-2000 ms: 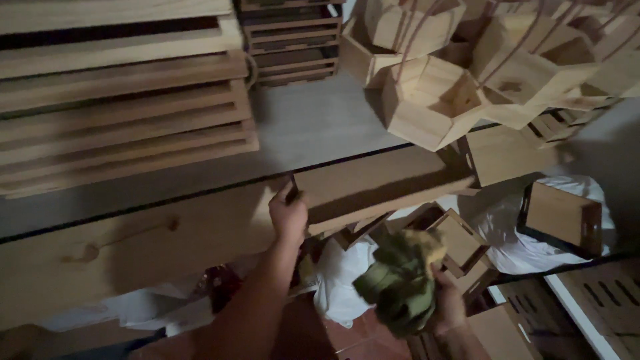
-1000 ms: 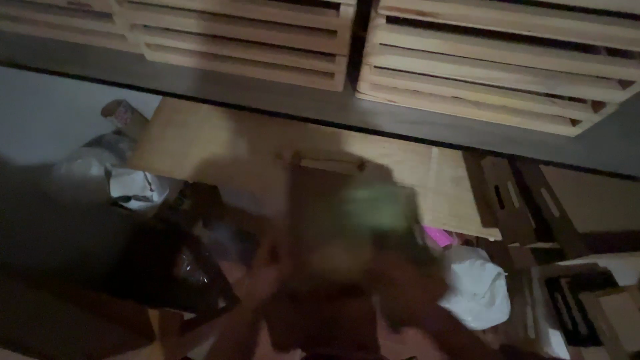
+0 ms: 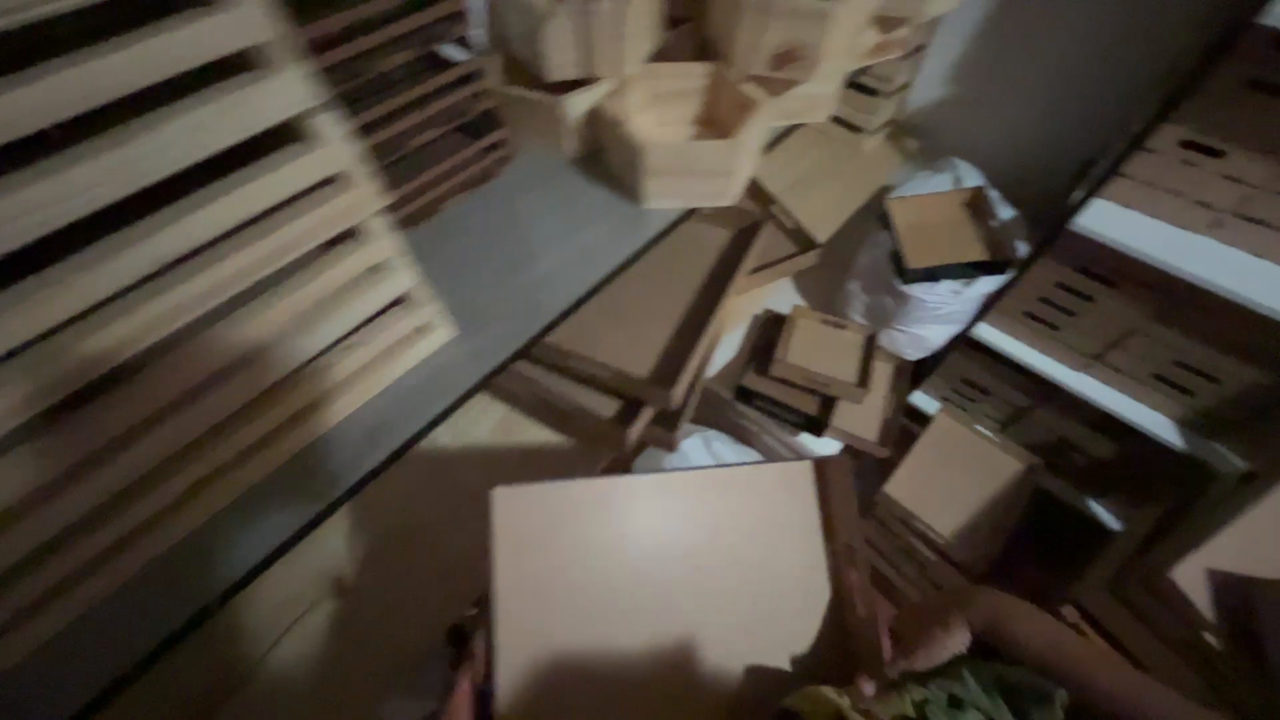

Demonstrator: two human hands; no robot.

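A wooden box or tray with a flat, pale face (image 3: 650, 580) is held between my two hands at the bottom centre. My left hand (image 3: 465, 665) shows only in part, blurred, against its left side. On its right side my right hand (image 3: 925, 640) grips the darker wooden edge. Green, leaf-like cloth or foliage (image 3: 960, 695) lies just below my right hand at the bottom edge; whether that hand also holds it cannot be told.
Slatted wooden crates (image 3: 200, 200) stand at left on a grey shelf (image 3: 500, 250). Hexagonal wooden boxes (image 3: 690, 150) are at the top. Wooden trays (image 3: 650, 310), smaller boxes (image 3: 820, 350) and a white plastic bag (image 3: 910, 320) lie beyond. Shelving with wooden boxes (image 3: 1100, 310) is at right.
Two seconds ago my right hand held the green cloth or foliage and my left hand was at a long wooden tray's edge. Now both hands are on a pale-faced box. The view has swung widely.
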